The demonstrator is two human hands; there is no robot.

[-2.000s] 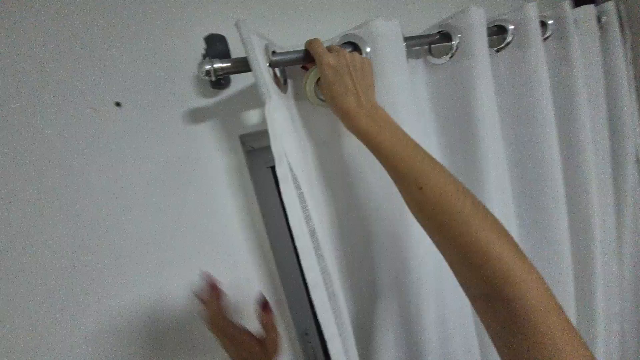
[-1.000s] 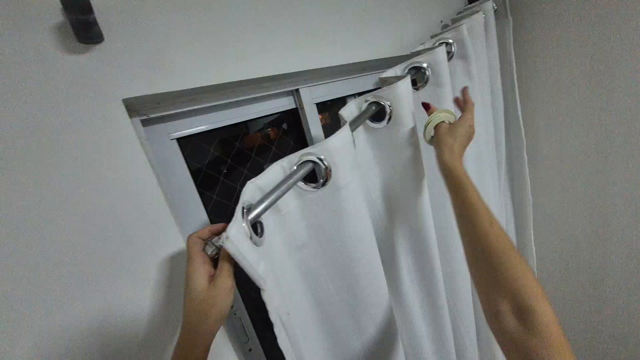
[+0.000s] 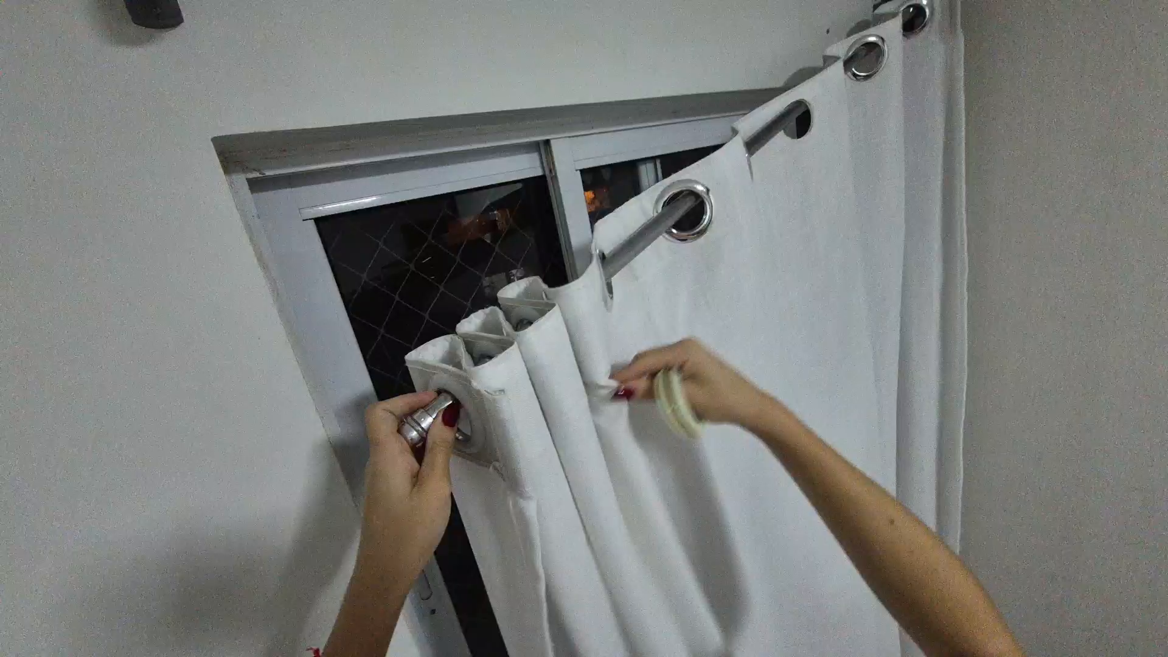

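A white eyelet curtain (image 3: pixel 785 301) hangs on a grey metal curtain rod (image 3: pixel 650 239) that slopes down to the left. My left hand (image 3: pixel 411 474) grips the silver finial (image 3: pixel 425 420) at the rod's lower end, beside the first metal eyelet. The curtain's left part is bunched in folds near that end. My right hand (image 3: pixel 698 383) pinches a fold of the curtain between thumb and fingers, below the rod. A pale ring-shaped item, perhaps a curtain ring or tape roll (image 3: pixel 675 403), hangs around fingers of my right hand.
Behind the curtain is a sliding window (image 3: pixel 438 265) with dark glass and diamond mesh, set in a recess. A dark rod bracket (image 3: pixel 155 11) is fixed to the wall at the top left. A side wall (image 3: pixel 1063 319) stands at the right.
The rod's left end was up by the wall bracket two seconds ago; it is now lower, away from it. My left hand has taken hold of the end. The curtain's left eyelets have bunched together.
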